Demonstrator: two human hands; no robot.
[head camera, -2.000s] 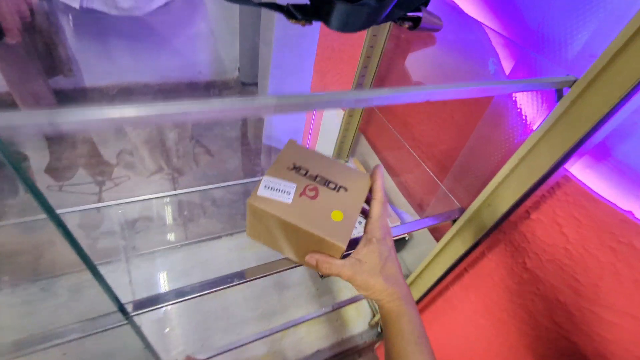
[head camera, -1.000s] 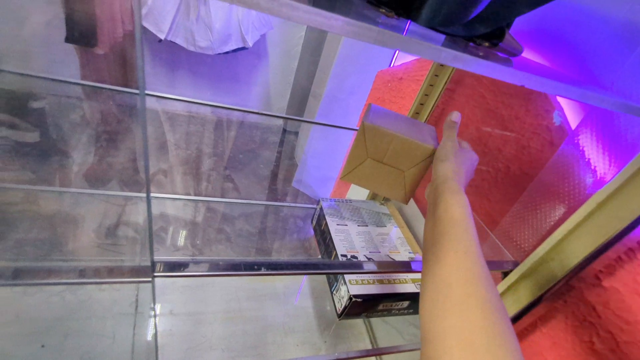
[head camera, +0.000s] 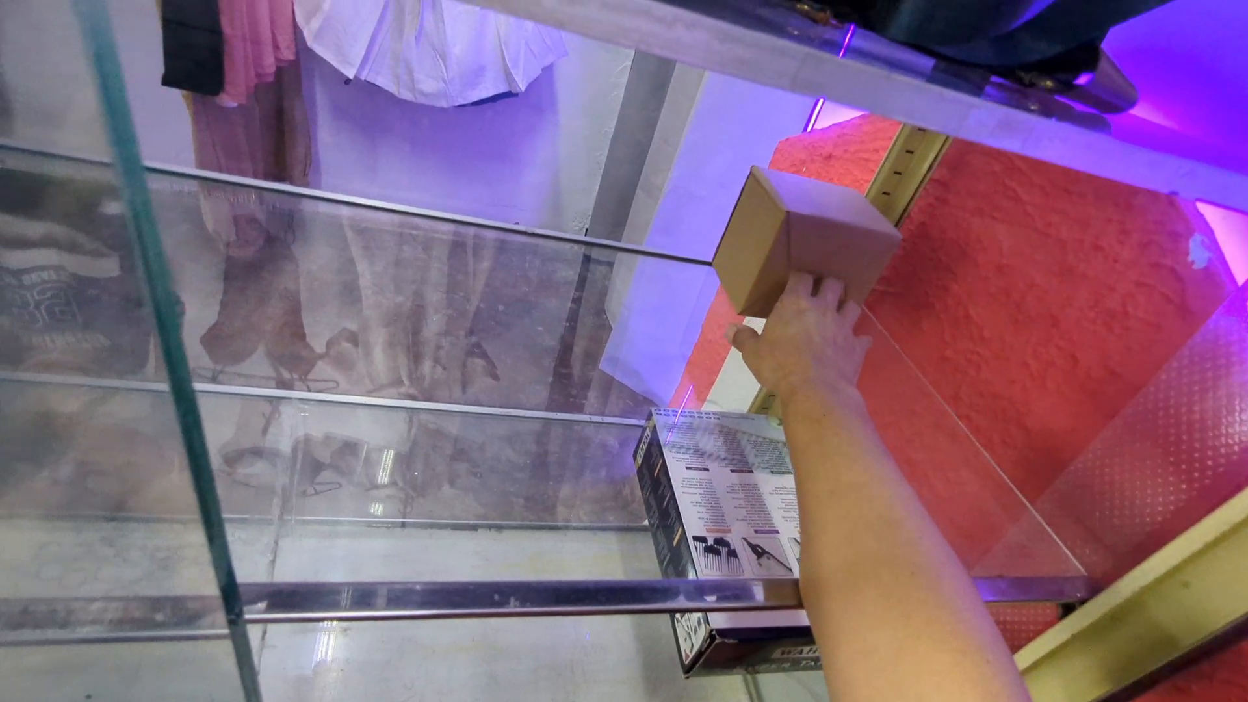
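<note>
A small brown cardboard box (head camera: 807, 238) stands at the far right end of an upper glass shelf, near the slotted metal upright. My right hand (head camera: 811, 341) reaches up from the lower right. Its fingertips rest against the near face of the box, while the thumb is spread to the left, off the box. Below, seen through the glass, a larger printed carton of clipper-type goods (head camera: 726, 487) lies on a lower level, partly hidden by my forearm. My left hand is out of view.
A chrome rail (head camera: 517, 597) crosses in front of the lower carton. A greenish glass edge (head camera: 166, 292) stands at left. Dark items (head camera: 1004, 39) lie on the shelf above. A red textured wall (head camera: 1053, 312) is at right; clothes (head camera: 429, 44) hang behind the glass.
The box, earlier gripped in my right hand with its printed side showing, has moved farther back on the shelf and turned. My thumb has come away from it. The view has shifted.
</note>
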